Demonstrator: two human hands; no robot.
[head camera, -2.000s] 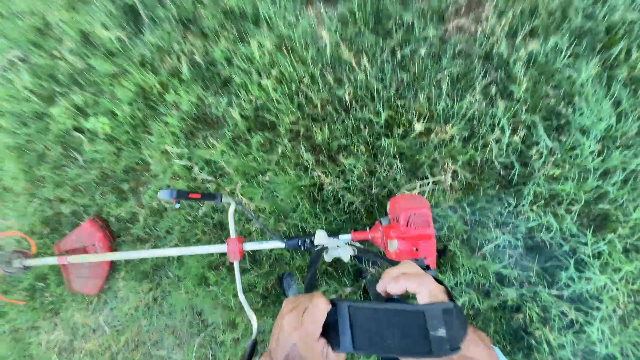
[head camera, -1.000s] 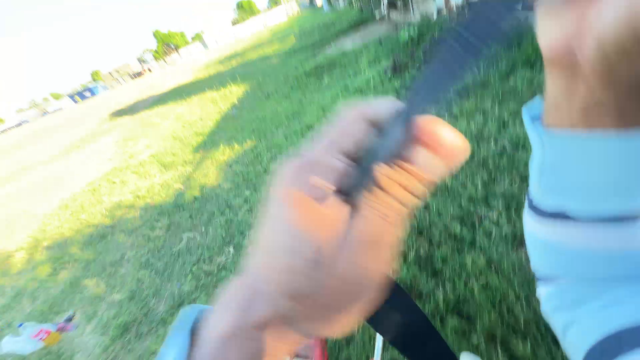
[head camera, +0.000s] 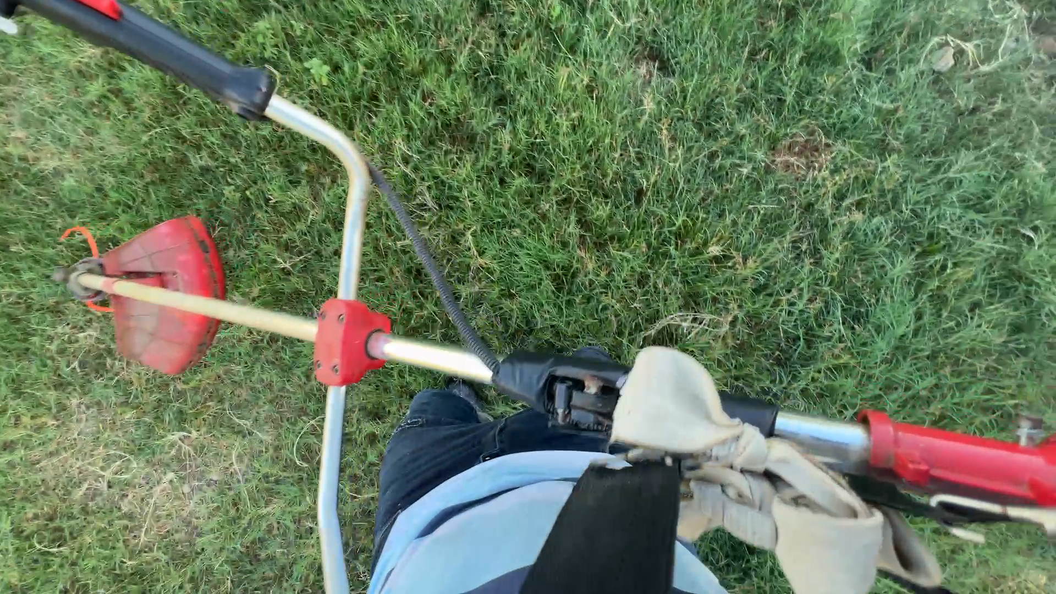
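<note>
Neither of my hands shows in the head view. A brush cutter hangs across the front of my body, its metal shaft (head camera: 437, 358) running from left to right. A black strap (head camera: 610, 528) comes down over my shirt to the shaft, where a knotted cream cloth (head camera: 734, 437) is tied. At the far left are the red guard (head camera: 169, 293) and orange trimmer line (head camera: 81, 238). A red clamp (head camera: 351, 342) joins the bent handlebar (head camera: 356, 214) to the shaft. The black handle grip (head camera: 173, 54) is at top left, and the red engine-end housing (head camera: 965, 458) at right.
Green grass (head camera: 577, 190) surrounds the tool, with dry, pale patches (head camera: 181, 478) at lower left. My legs in dark jeans (head camera: 445, 445) are below the shaft, and a shoe partly shows beside it. A small brown patch (head camera: 802, 154) lies in the grass at upper right.
My hands, both visible before with the black strap, have left the view. The brush cutter, lower down in the oldest frame, now hangs closer to me, and the strap lies over my shirt.
</note>
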